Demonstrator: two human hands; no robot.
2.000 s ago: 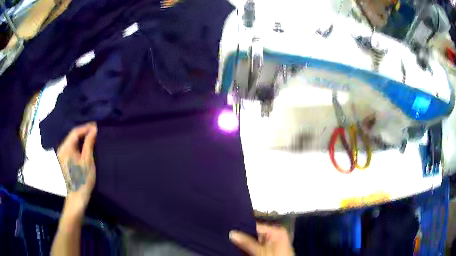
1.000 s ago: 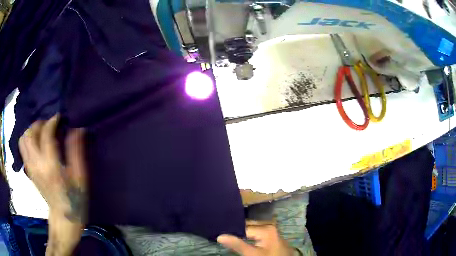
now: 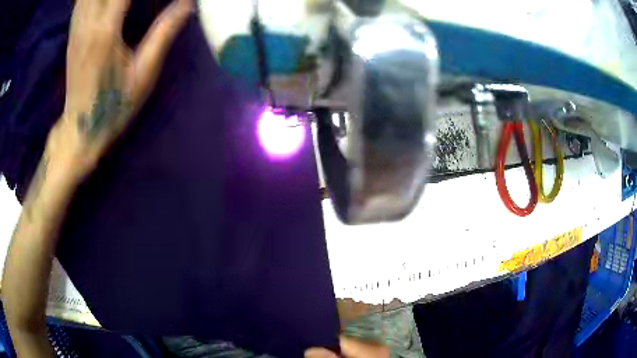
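A dark navy or purple-looking cloth panel (image 3: 202, 245) lies over the table's left part, its straight right edge running down from the sewing machine's needle area. A bright pink-white lamp glow (image 3: 281, 133) covers the cloth by the needle and hides detail there. My left hand (image 3: 105, 77) rests on the cloth at upper left, thumb and fingers spread, fingertips cut off by the top edge. My right hand (image 3: 353, 348) pinches the cloth's lower right corner at the bottom edge, partly cut off. The machine head (image 3: 503, 59) stands above, with its blue band.
A blurred shiny metal part (image 3: 392, 126) hangs near the camera, right of the needle. Scissors with red and yellow loops (image 3: 515, 203) lie right of it. A yellow label (image 3: 545, 250) and ruler marks are on the table's front edge. A blue basket (image 3: 614, 255) and dark cloth are at lower right.
My left hand has moved up and forward over the cloth, its fingers spreading. My right hand still pinches the lower corner. The shiny part has appeared beside the needle area.
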